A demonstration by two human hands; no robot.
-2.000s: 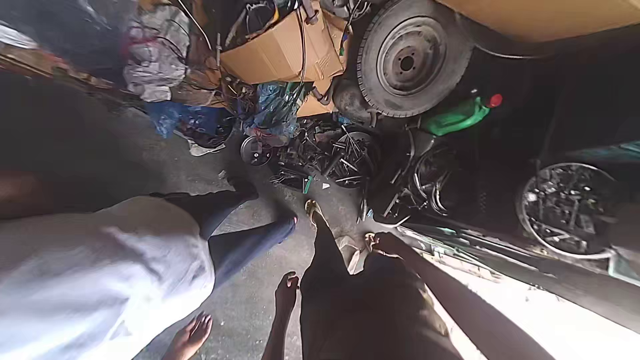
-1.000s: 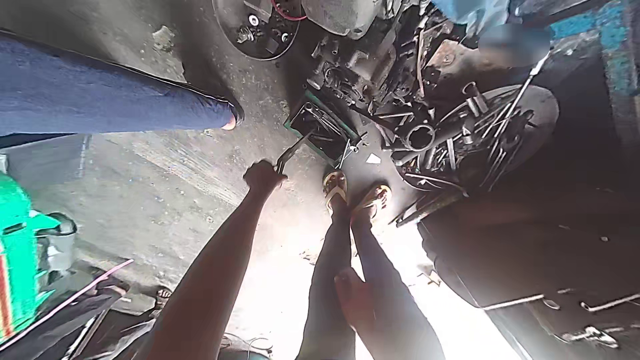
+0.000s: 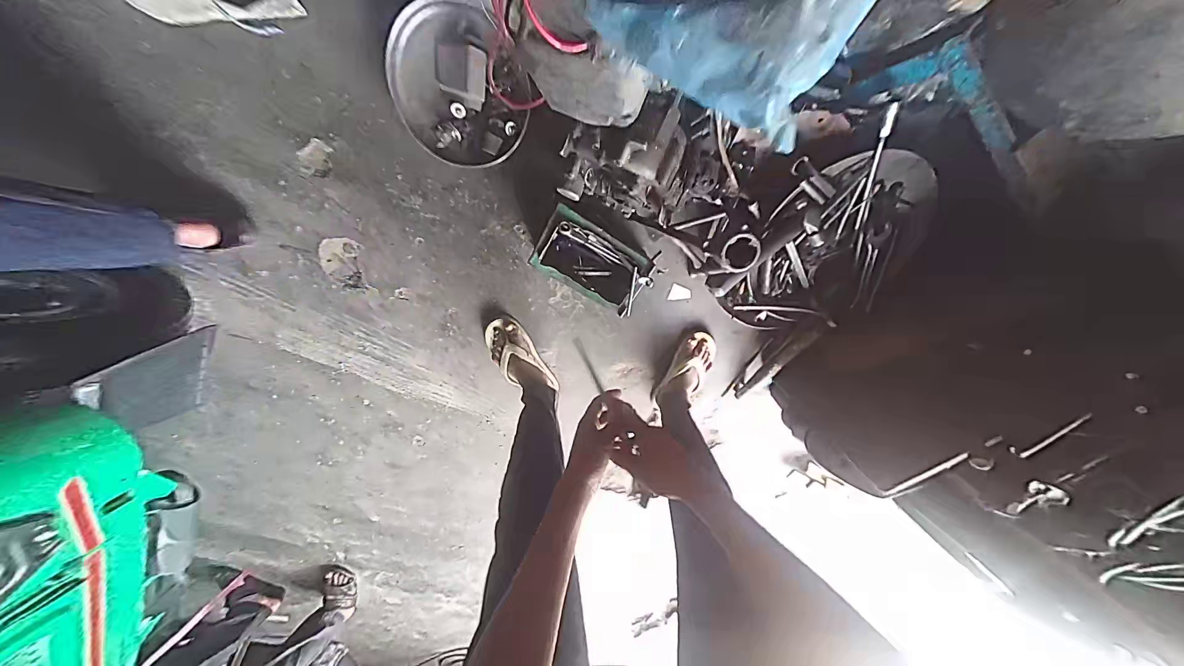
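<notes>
My left hand [image 3: 599, 433] and my right hand [image 3: 652, 455] meet in front of my legs, between my sandalled feet. A thin, blurred metal tool [image 3: 588, 364] sticks up from my left hand, whose fingers are closed around it. My right hand's fingers are bent against the left; whether they grip anything is hidden. Beyond my feet, a green-edged tray [image 3: 546, 268] of small tools lies on the floor. To its right, a round tray [image 3: 911, 176] is heaped with wrenches, sockets and a large metal ring [image 3: 741, 252].
A round metal pan [image 3: 407, 111] with parts stands at the top, beside a greasy metal engine part [image 3: 638, 157] and blue plastic sheeting [image 3: 721, 55]. Another person's foot [image 3: 198, 235] is at left, above a green object [image 3: 74, 462]. Loose metal pieces lie on a dark surface [image 3: 971, 370] at right.
One second ago my left hand held a tool out to the left and my right hand was near my legs; now both hands are together. The view has swung down since two seconds ago.
</notes>
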